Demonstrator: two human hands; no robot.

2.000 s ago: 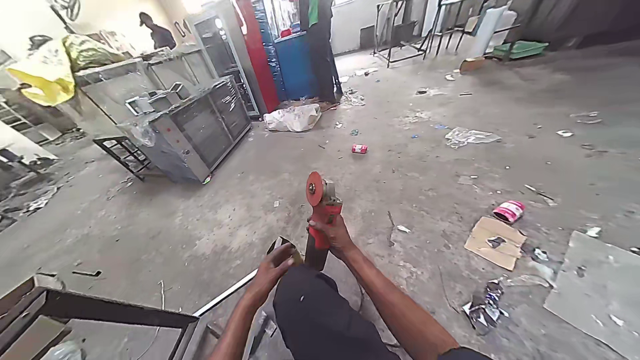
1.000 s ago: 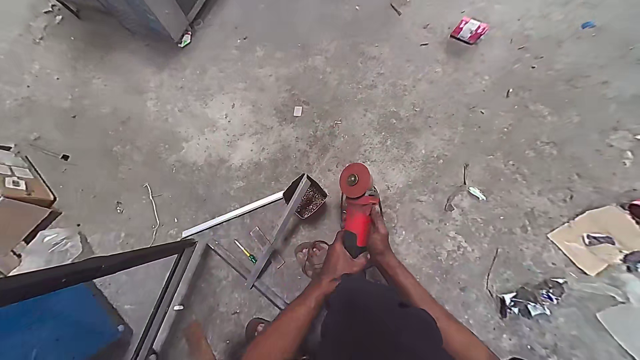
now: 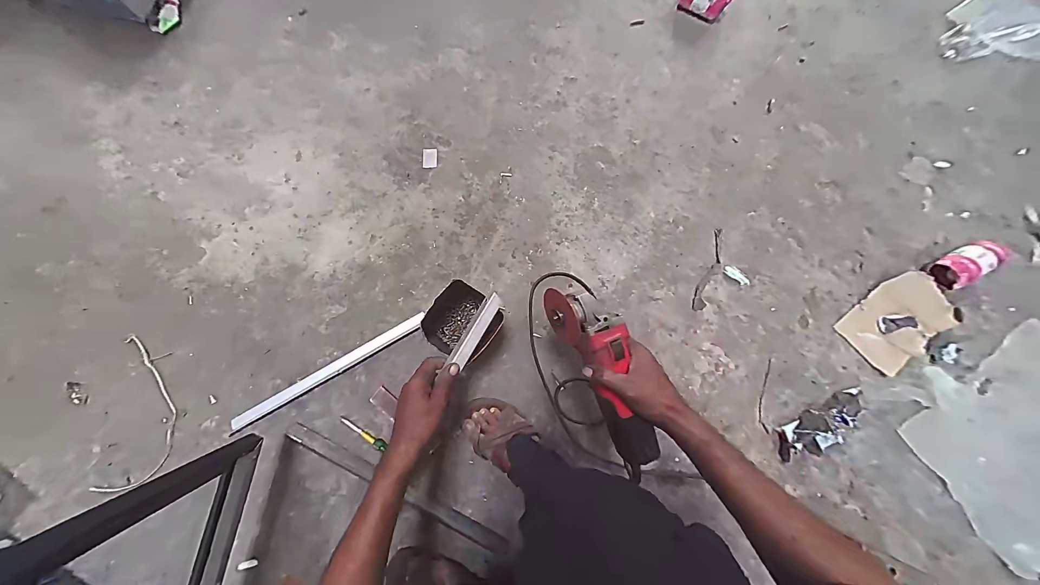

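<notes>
My right hand (image 3: pixel 638 386) is closed around the body of a red and black angle grinder (image 3: pixel 611 349), whose reddish disc (image 3: pixel 562 315) faces up and left. A black cord loops beside the tool. My left hand (image 3: pixel 424 400) grips the near end of a short light metal strip (image 3: pixel 475 331), thumb on top. That strip lies slantwise over a dark open container (image 3: pixel 445 313) holding many small metal pieces. A longer white metal strip (image 3: pixel 329 372) rests on the floor, its upper end at the container's left side.
A black metal frame (image 3: pixel 130 500) stands lower left. A screwdriver (image 3: pixel 363 434) and a metal bar (image 3: pixel 398 491) lie near my left forearm. My foot (image 3: pixel 496 426) is between my hands. Cardboard (image 3: pixel 898 321), a pink can (image 3: pixel 971 264) and a grey sheet (image 3: pixel 987 447) lie right.
My left hand has left the grinder and now holds the short metal strip, which lay across the container a second ago. My right hand keeps the grinder. The view has tilted down strongly.
</notes>
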